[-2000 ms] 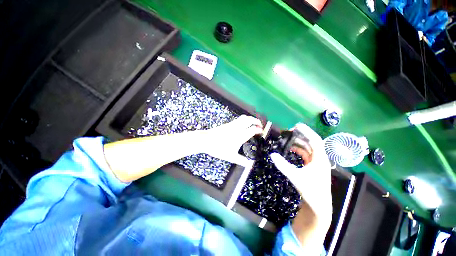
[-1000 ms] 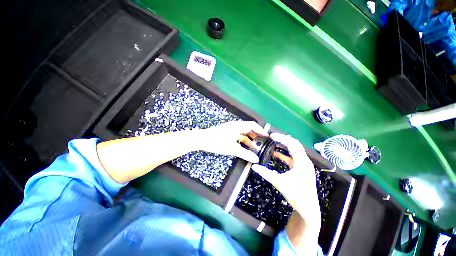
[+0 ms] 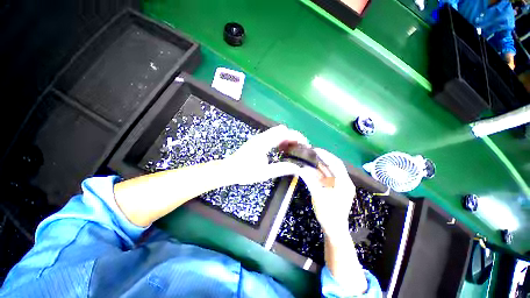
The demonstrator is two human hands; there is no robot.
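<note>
My left hand (image 3: 261, 152) and my right hand (image 3: 332, 186) together hold a round black unit (image 3: 299, 152) above the divider between two bins. Fingers cover much of the unit, and it is blurred. Small silver-white pieces (image 3: 203, 137) are spread in the left part of the parts bin (image 3: 136, 152). Small dark glossy pieces (image 3: 299, 227) lie in the right part, partly behind my right hand and forearm.
A white counter (image 3: 228, 82) stands behind the left bin and a white fan (image 3: 398, 172) behind the right. Black units (image 3: 234, 34) stand on the green surface (image 3: 279, 64). Black trays flank the bins. Stacked black trays (image 3: 459, 70) and another person's blue sleeve (image 3: 494, 23) are at upper right.
My hands, still on the black unit, have lifted a little, and the unit is turned. My right hand has moved left from over the dark pieces. Units on the green surface have shifted left.
</note>
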